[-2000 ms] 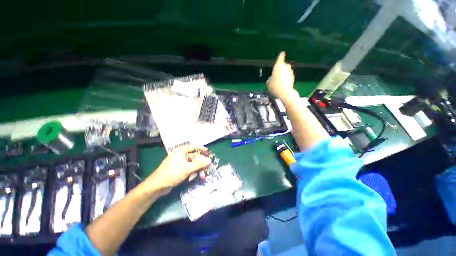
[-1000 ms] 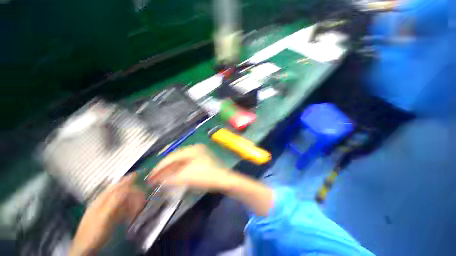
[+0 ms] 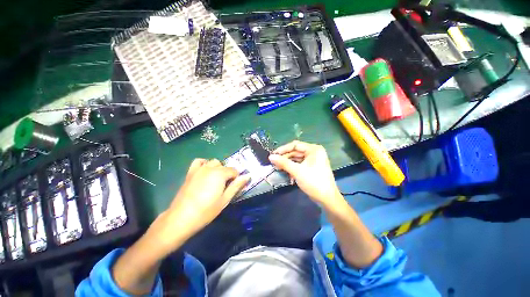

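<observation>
A phone body (image 3: 250, 165) with a silvery-white back lies tilted at the green mat's front edge, between my hands. My left hand (image 3: 206, 188) holds its left side, thumb on the white back. My right hand (image 3: 305, 168) has thumb and fingertips pinched together at the lower end of a black flex strip (image 3: 258, 152) on the phone. The fingertips hide the exact contact. A loose pile of tiny silvery screws (image 3: 209, 135) lies behind my left hand.
Left, a black tray (image 3: 132, 203) holds several phone bodies. Behind are a cream parts sheet (image 3: 180, 69) with a black ribbed strip (image 3: 210, 53), and another phone tray (image 3: 343, 49). Right are a yellow screwdriver (image 3: 369, 142), red-green roll (image 3: 386, 90), black box (image 3: 407, 52) and blue stool (image 3: 473, 156).
The right hand has come back from its far reach and now meets the left hand at the phone body. The view swung right, then back over the bench, and is sharp again.
</observation>
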